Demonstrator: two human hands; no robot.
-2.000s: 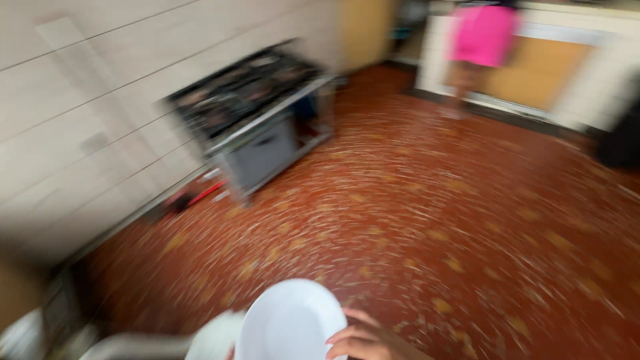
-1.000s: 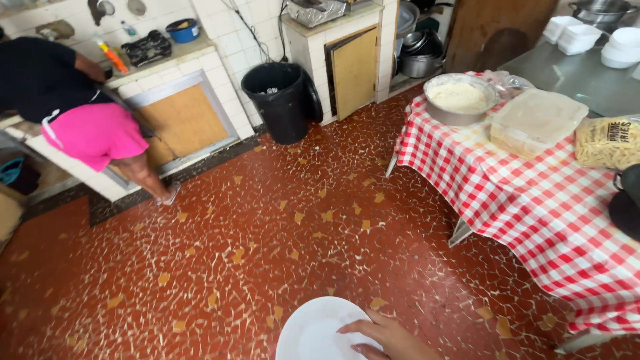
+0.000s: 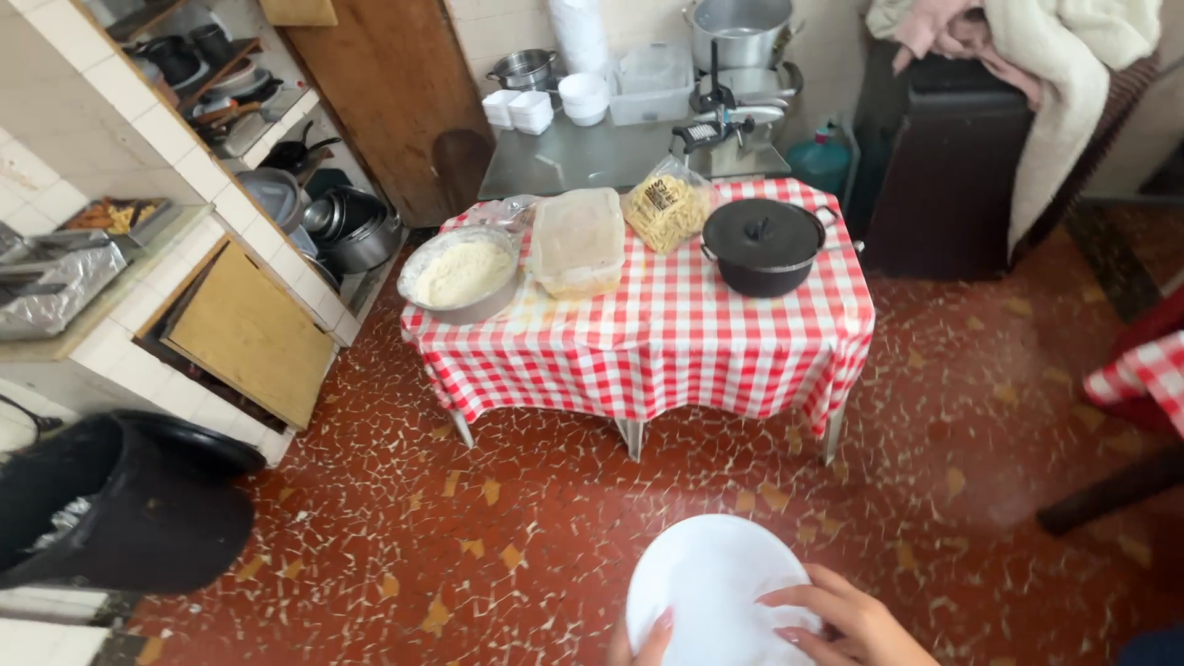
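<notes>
A round white plate (image 3: 708, 583) is at the bottom of the view, held between both hands above the floor. My left hand (image 3: 647, 640) grips its lower left edge, the thumb lying over the rim. My right hand (image 3: 846, 615) is at its right side with fingertips on the upper face; the palm's underside is hidden. Beyond the plate is a table with a red and white checked cloth (image 3: 601, 370). On it are a metal bowl of white flour-like powder (image 3: 462, 273), a lidded plastic container (image 3: 578, 236), a bag of pale fries (image 3: 668, 208) and a lidded black pot (image 3: 763, 245).
A black bin (image 3: 185, 518) is at the lower left, near a cupboard door (image 3: 250, 333). Behind the checked table, a glass-topped table (image 3: 592, 153) carries white bowls, plastic boxes and a large metal pot (image 3: 740, 32). A dark chair or cabinet (image 3: 962, 176) with cloths is at the right.
The view has swung right, from a stove and a person in pink shorts to the checked table. My left hand now shows on the plate, where one second ago only the right was visible.
</notes>
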